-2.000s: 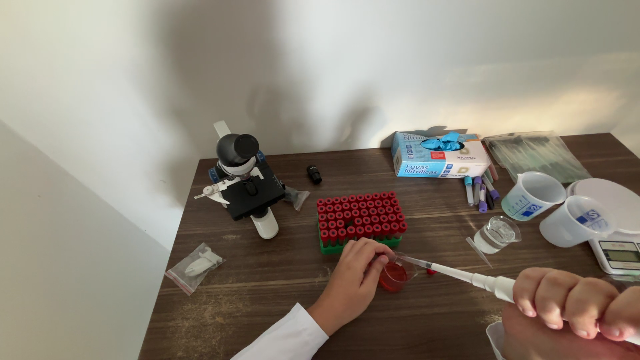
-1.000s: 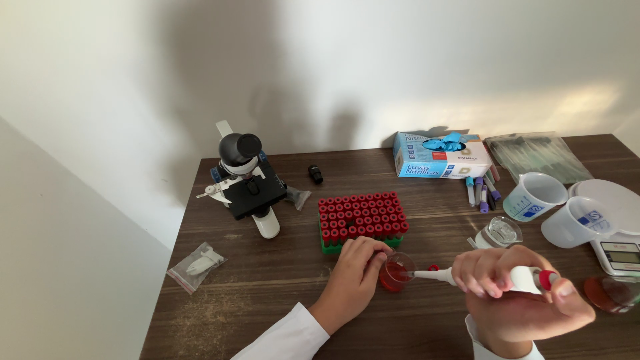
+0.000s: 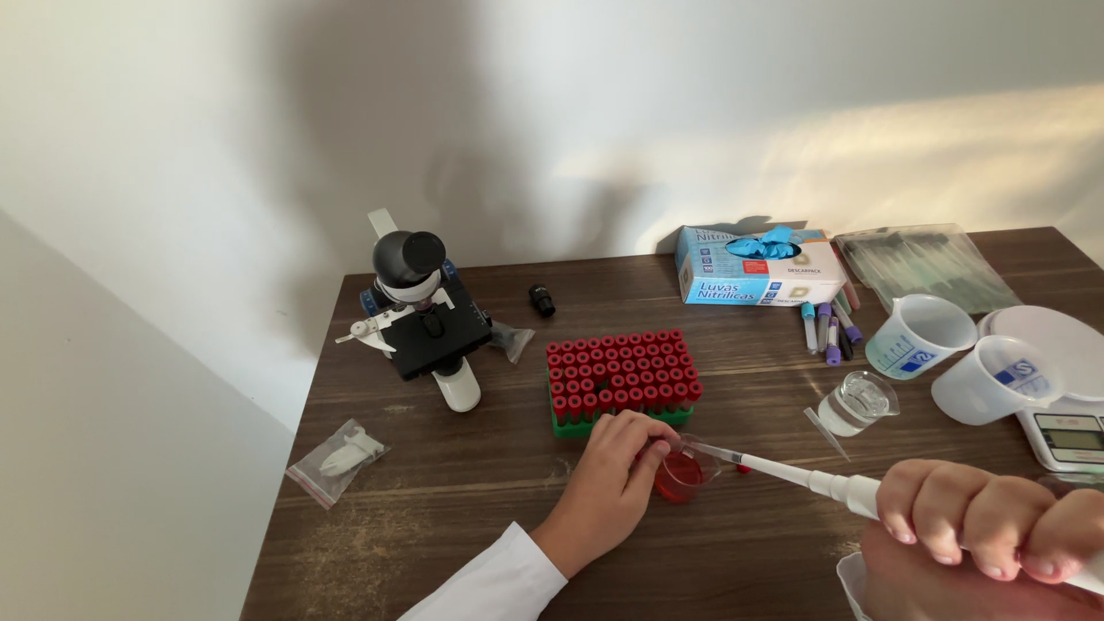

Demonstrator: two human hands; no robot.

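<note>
My left hand (image 3: 614,483) grips the rim side of a small glass beaker (image 3: 681,476) holding red liquid, just in front of the tube rack; whatever its fingertips may also hold is hidden. In my right hand (image 3: 983,535) is a white micropipette (image 3: 811,479), held nearly level, its clear tip pointing left at the beaker's rim. Red-capped tubes (image 3: 621,373) fill most of a green rack (image 3: 580,429) behind my left hand. A small red cap (image 3: 743,468) lies right of the beaker.
A microscope (image 3: 431,328), eyepiece (image 3: 542,300) and plastic bag (image 3: 341,461) lie left. Behind and right are a nitrile glove box (image 3: 759,272), capped tubes (image 3: 832,332), a beaker of clear liquid (image 3: 854,405), plastic beakers (image 3: 918,336) and a digital scale (image 3: 1065,435).
Since one second ago, my right hand has moved right and now grips the pipette from above with its fingers wrapped round it. My left hand has stayed at the beaker.
</note>
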